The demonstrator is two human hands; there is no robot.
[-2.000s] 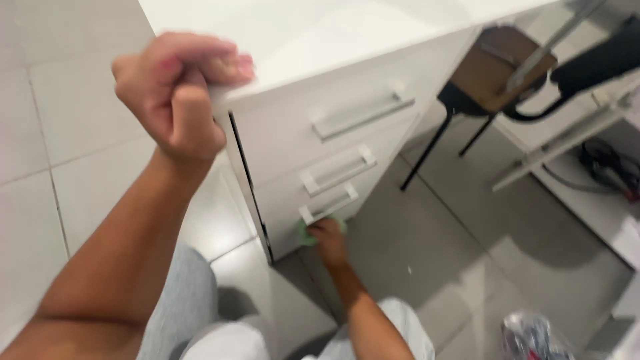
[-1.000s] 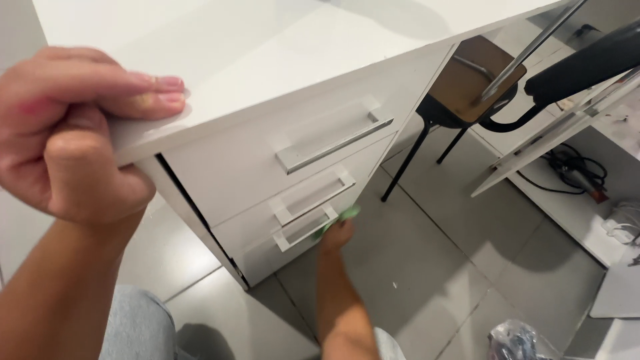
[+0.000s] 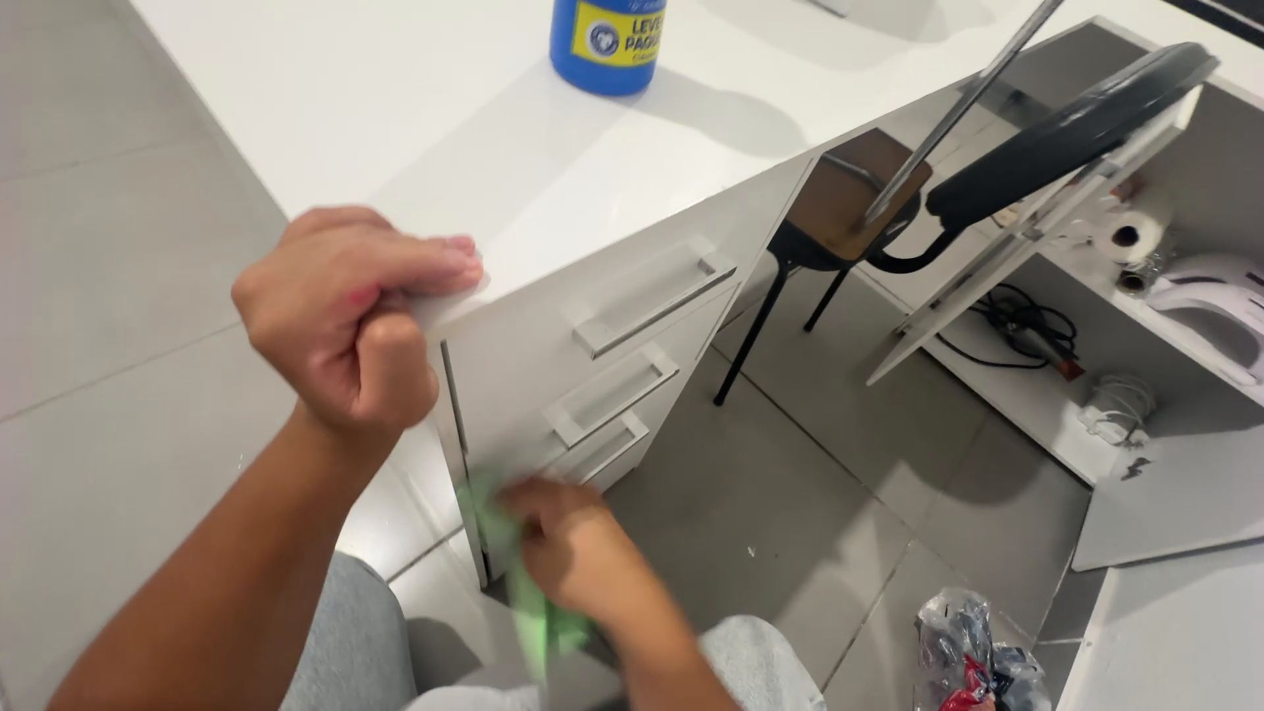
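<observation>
My left hand (image 3: 346, 316) rests with curled fingers on the corner of a white desk top (image 3: 444, 148), holding nothing that shows. Lower down, my right hand (image 3: 568, 538), blurred, grips a green cloth (image 3: 533, 602) against the left part of the white drawer fronts (image 3: 513, 395). Three metal bar handles run down the drawers, the top handle (image 3: 657, 301) being the largest. On the desk top stands a blue bottle (image 3: 604, 44) with a yellow label; its upper part is out of view.
Right of the drawers is a chair with a brown seat (image 3: 859, 197) and black legs. Beyond it, an open white cabinet (image 3: 1195, 365) holds a coiled black cable (image 3: 1027, 326) and a paper roll (image 3: 1136, 235). A clear plastic bag (image 3: 953, 632) lies on the tiled floor.
My right hand and the green cloth have moved from beside the lowest handle to the left edge of the drawer fronts. The view has shifted, bringing the blue bottle in.
</observation>
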